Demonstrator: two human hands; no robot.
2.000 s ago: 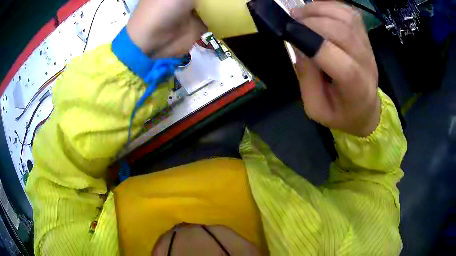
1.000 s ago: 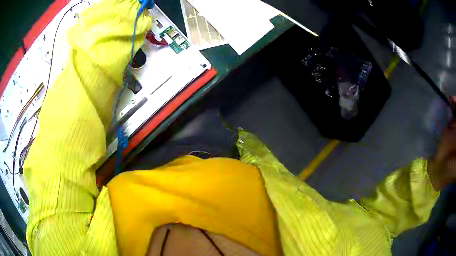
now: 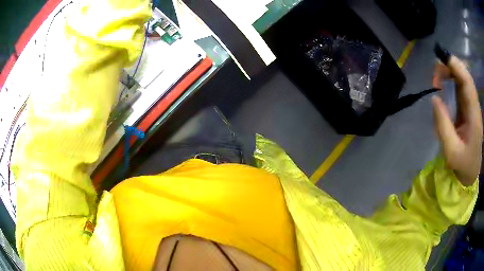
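My right hand (image 3: 460, 124) is at the right side, its thumb and a finger pinched at the end of a black tape strip (image 3: 414, 99) that trails left. Another short black piece (image 3: 441, 53) sits at a fingertip. My left hand is cut off by the top edge; only its yellow sleeve (image 3: 66, 122) shows, lying over the white display back panel (image 3: 170, 66). A small green circuit board (image 3: 169, 33) sits at the panel's end. White sheets (image 3: 241, 15) crossed by a wide black band lie beside the panel.
Red edging (image 3: 178, 92) runs along the panel's near side, with blue cord (image 3: 132, 132) hanging over it. A black bin (image 3: 345, 119) holding clear plastic (image 3: 350, 69) stands on the grey floor, near a yellow line (image 3: 331, 159). Another black object (image 3: 419, 18) is at top right.
My right hand went from above the panel's end out to the far right, and has come back into fuller view. My left hand has left the picture at the top. The view has shifted slightly.
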